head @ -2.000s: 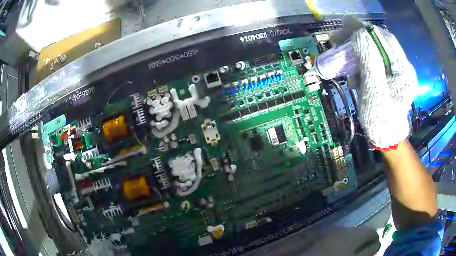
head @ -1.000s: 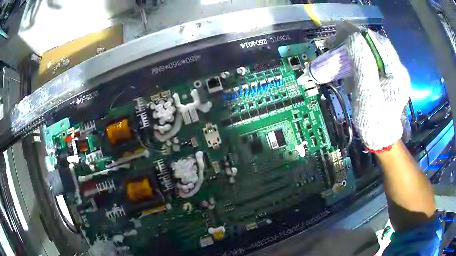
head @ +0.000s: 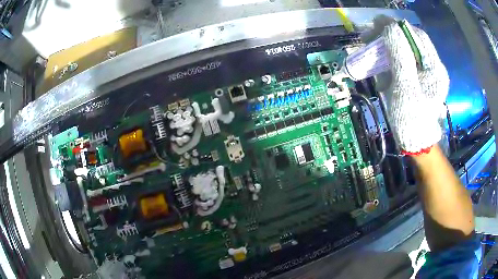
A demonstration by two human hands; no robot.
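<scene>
My right hand [head: 416, 90], in a white knitted glove with a red cuff edge, grips a pale lilac-white glue bottle [head: 367, 61]. The bottle is tilted and its nozzle points left and down at the connectors near the upper right corner of the green circuit board [head: 284, 190]. Whether the tip touches them cannot be told. White adhesive [head: 205, 188] covers clustered round parts on the board. Two orange-yellow transformers [head: 132, 143] stand on its left part. The board lies in a black carrier [head: 240, 62] with white lettering. My left hand is not in view.
A long grey metal rail [head: 180, 45] runs behind the carrier. A brown panel [head: 90, 54] lies beyond it at the upper left. Black curved cables or a handle [head: 377, 122] are at the board's right end. A blue-lit surface [head: 467, 103] is at the right.
The bottle and my gloved right hand have shifted slightly around the upper right connectors. The hand keeps its grip. The view has shifted a little over the board.
</scene>
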